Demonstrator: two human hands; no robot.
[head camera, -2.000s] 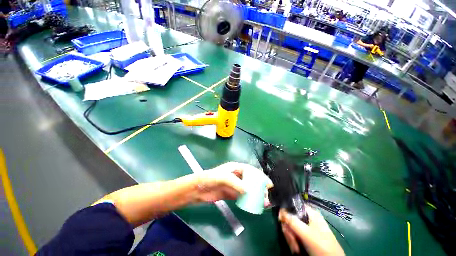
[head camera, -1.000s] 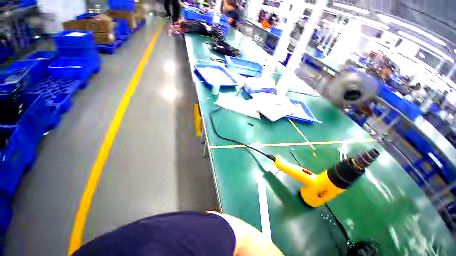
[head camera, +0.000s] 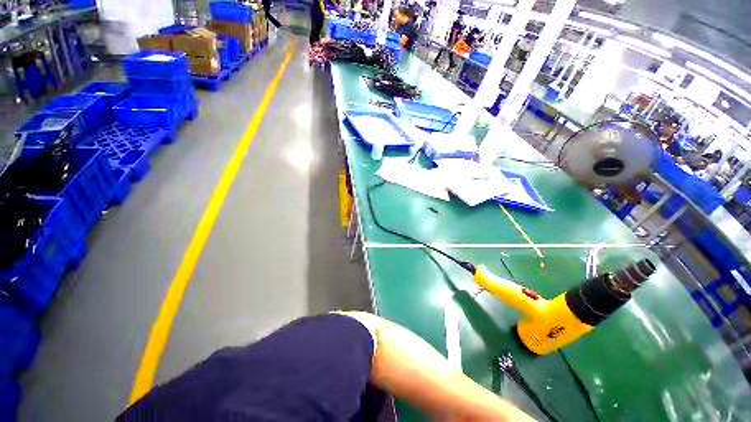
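Observation:
Neither of my hands is in view; my left forearm in a dark sleeve crosses the bottom and is cut off by the lower edge. The yellow heat gun (head camera: 549, 323) stands on the green bench with its black barrel leaning to the upper right in the tilted view. Its black cord (head camera: 412, 240) runs toward the papers. A few thin black wires with small pale tips (head camera: 508, 363) lie below the gun, near my forearm. The steel ruler (head camera: 452, 334) lies left of the gun, its lower end hidden behind the forearm.
Blue parts trays (head camera: 381, 128) and white paper sheets (head camera: 472, 183) lie farther up the bench. A dark wire bundle (head camera: 390, 85) lies beyond them. A round fan (head camera: 610, 154) stands at the bench's right side. Stacked blue crates (head camera: 154, 80) line the aisle at left. People are in the background.
From two seconds ago, the view has swung left and tilted; both hands, the pale roll and the held wire bundle have left the picture. Since one second ago, more forearm and the wire tips show.

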